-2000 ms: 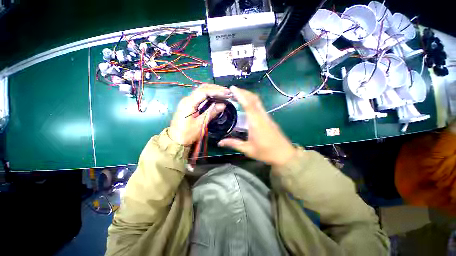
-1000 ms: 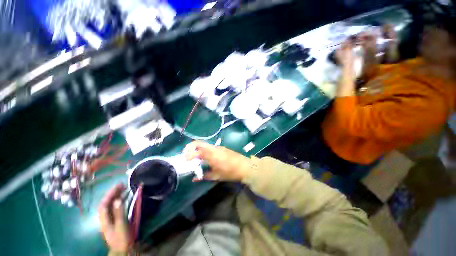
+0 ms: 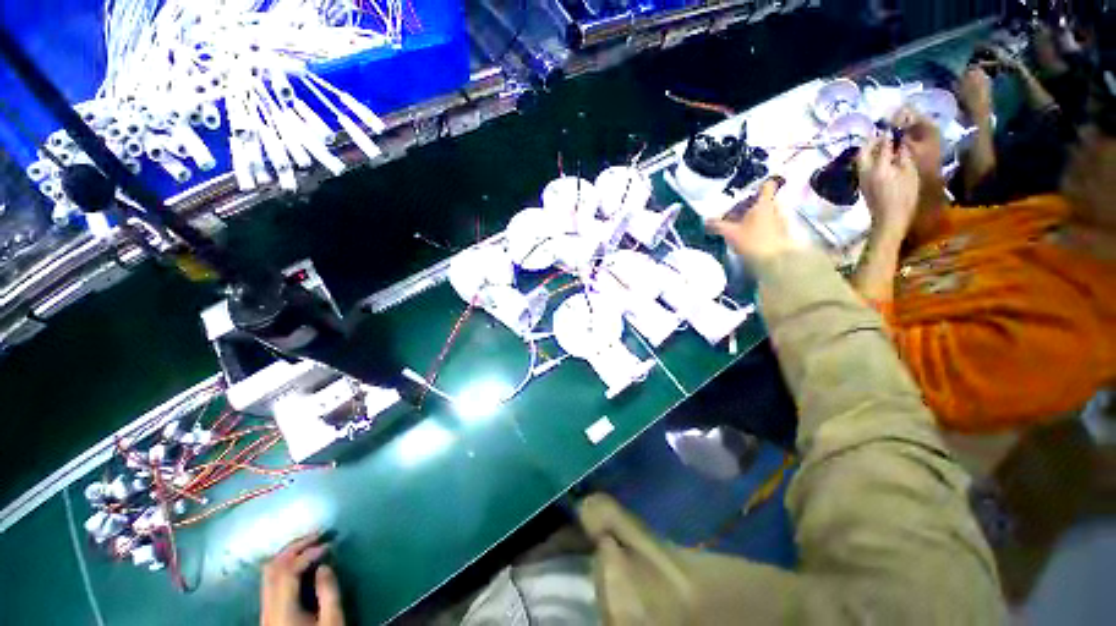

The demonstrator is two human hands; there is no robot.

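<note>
My right hand (image 3: 761,225) is stretched far to the right, its fingers apart and seemingly empty, just beside the small black parts (image 3: 722,159). My left hand (image 3: 300,587) is low at the left, partly cut off by the bottom edge. Its thumb and fingers are apart, with a dark patch between them that looks like shadow. Several white cup-shaped housings (image 3: 587,324) with leads stand in a group on the green bench (image 3: 490,477). The white housing with the black cup from the earlier frames is not in either hand.
Small wired components (image 3: 147,489) with red leads lie at left. A metal box (image 3: 321,416) stands beside them, with a black slanting tool (image 3: 306,330) over it. A blue bin (image 3: 422,49) holds white tubular parts. A person in orange (image 3: 1004,306) works at right with a black cup (image 3: 838,180).
The view has swung to the right. The white housing with the black cup has left my hands. My right hand has moved far out to the right; my left hand is lower and apart from it.
</note>
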